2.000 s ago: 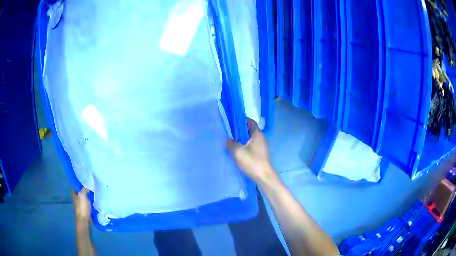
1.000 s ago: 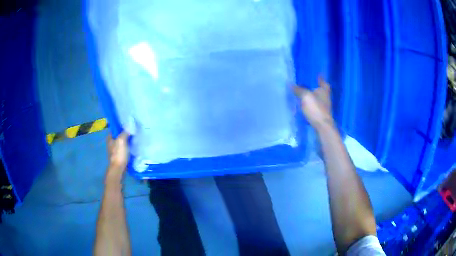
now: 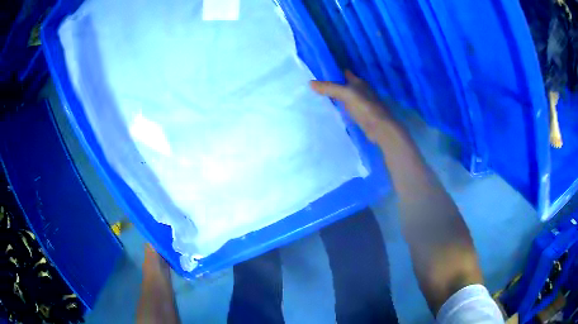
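Observation:
A blue plastic crate (image 3: 288, 228) with a white glaring liner (image 3: 222, 126) over its bottom is held up in front of me, tilted, its near corner pointing down to the left. No pieces show on the liner. My right hand (image 3: 358, 104) grips the crate's right wall, thumb inside over the liner's edge. My left hand (image 3: 154, 269) is at the lower left edge, its fingers mostly hidden beneath or behind the crate wall.
A tall stack of blue crates (image 3: 443, 69) stands on the right, with black and cream pieces (image 3: 556, 120) at the far right. A blue crate wall (image 3: 57, 196) and black-and-cream pieces (image 3: 32, 272) are at left. Blue floor (image 3: 494, 221) and my legs show below.
The held crate has turned, its near edge now slanting, and the view has shifted. Both hands stay on it. The small white-lined item on the floor at right no longer shows.

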